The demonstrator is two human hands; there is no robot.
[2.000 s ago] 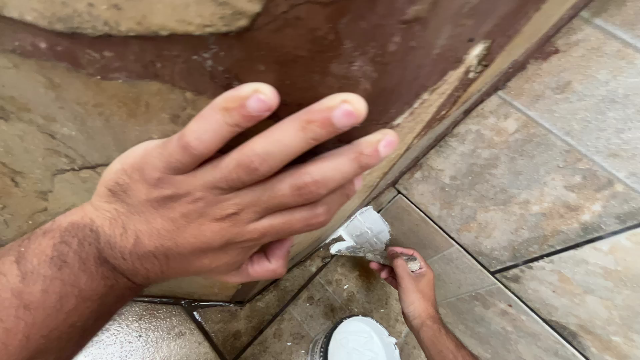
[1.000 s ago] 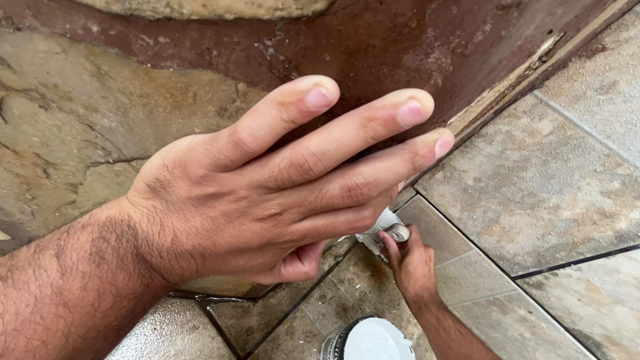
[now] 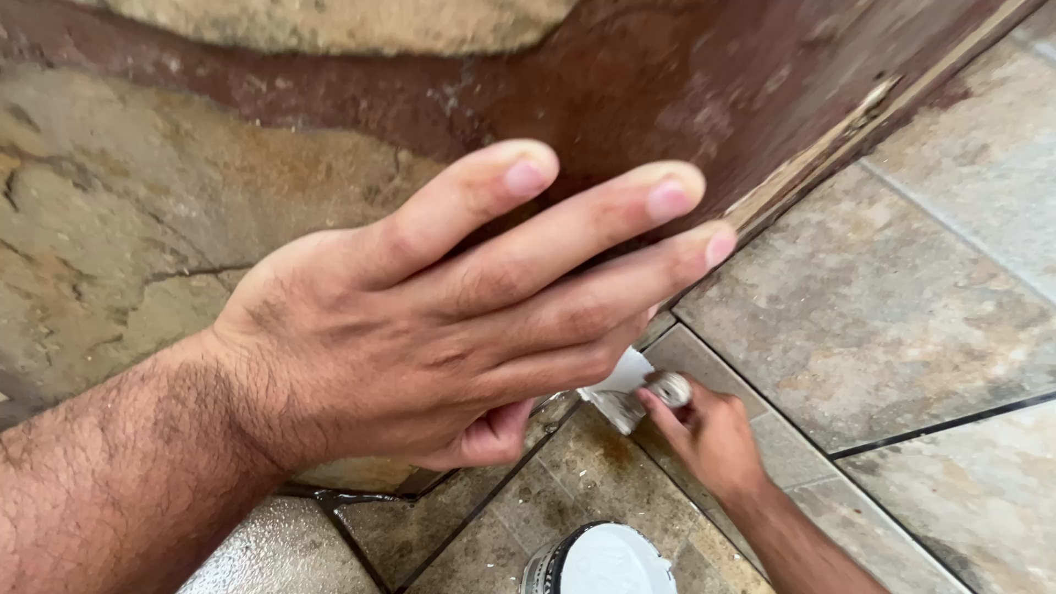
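Observation:
My left hand (image 3: 445, 322) is large in the middle of the view, fingers apart and stretched up and right over the stone and red-brown wall (image 3: 627, 91); it holds nothing. Whether it touches the wall cannot be told. Lower right of it, my right hand (image 3: 709, 429) grips the handle of a putty knife (image 3: 619, 388). White paste coats the blade, which is near the foot of the wall and partly hidden behind my left hand. Below stands an open tub of white paste (image 3: 615, 561), cut off by the bottom edge.
Large stone-look tiles (image 3: 866, 305) with dark joints lie on the right. Smaller brown floor tiles (image 3: 577, 478), wet and specked with white, surround the tub. A chipped wooden strip (image 3: 817, 157) runs along the wall's edge. A speckled wet surface (image 3: 276, 553) is at bottom left.
The putty knife has turned in my right hand: its coated face showed broadly two seconds ago, and now the handle end points toward the camera. My left hand keeps its spread pose.

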